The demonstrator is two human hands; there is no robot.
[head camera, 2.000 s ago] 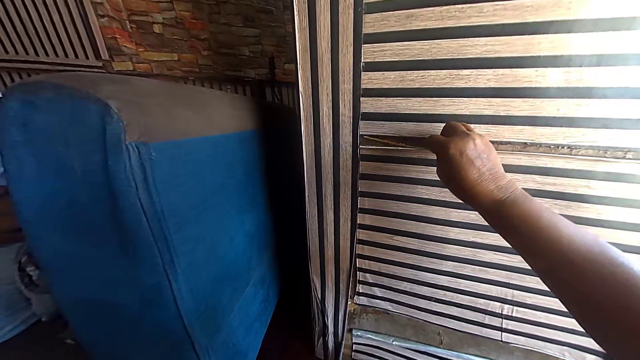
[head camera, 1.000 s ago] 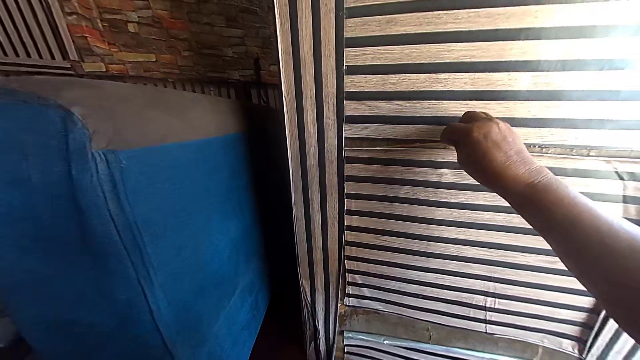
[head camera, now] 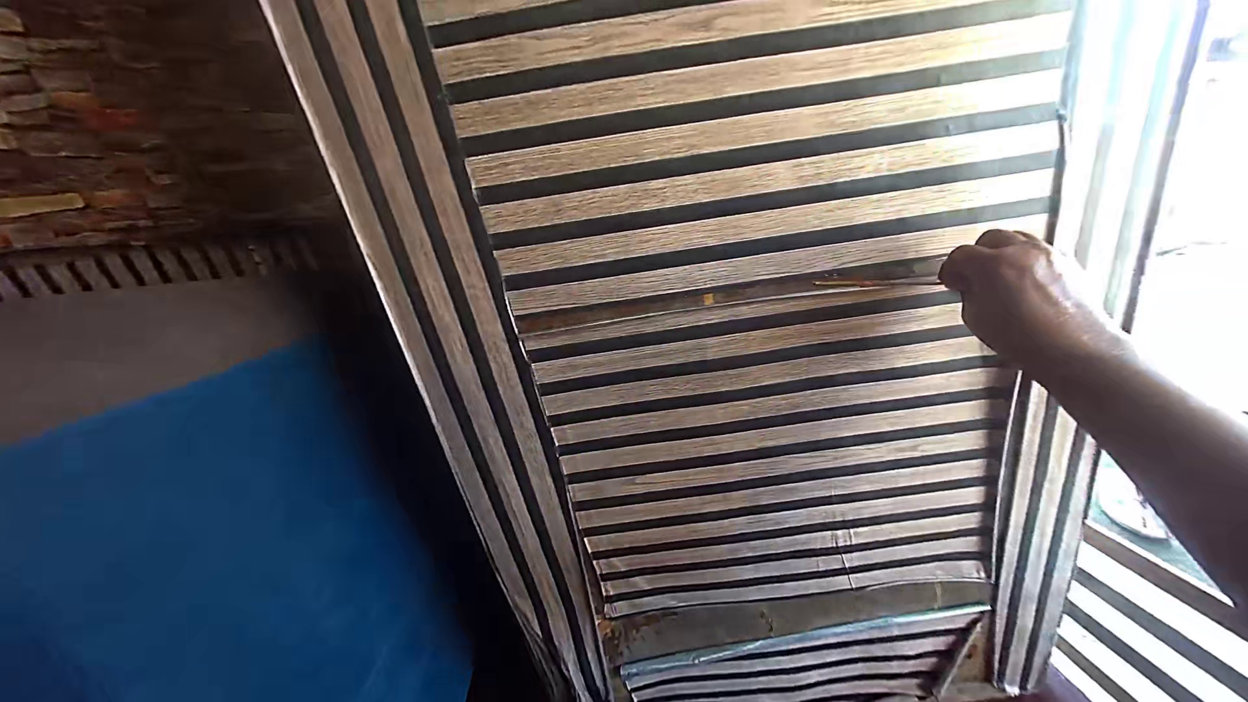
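Observation:
My right hand (head camera: 1024,292), at the right of the view, holds a thin, narrow tool (head camera: 873,283) between closed fingers; its kind is hard to tell, perhaps a slim brush or blade. The tool points left and lies along a narrow uncovered gap (head camera: 663,300) that crosses the panel. Above and below the gap is striped wood-look covering sheet (head camera: 741,185) with dark bands. Low on the panel a wider bare strip (head camera: 712,626) shows, with a loose sheet edge under it. My left hand is out of view.
A blue and grey upholstered piece (head camera: 214,517) stands at the left. Behind it is a stone-look wall (head camera: 88,146). A vertical striped frame (head camera: 429,292) borders the panel's left side. Bright light comes in at the right edge.
My right hand has moved right along the gap, from mid-panel to near the panel's right edge. The view has tilted and shifted.

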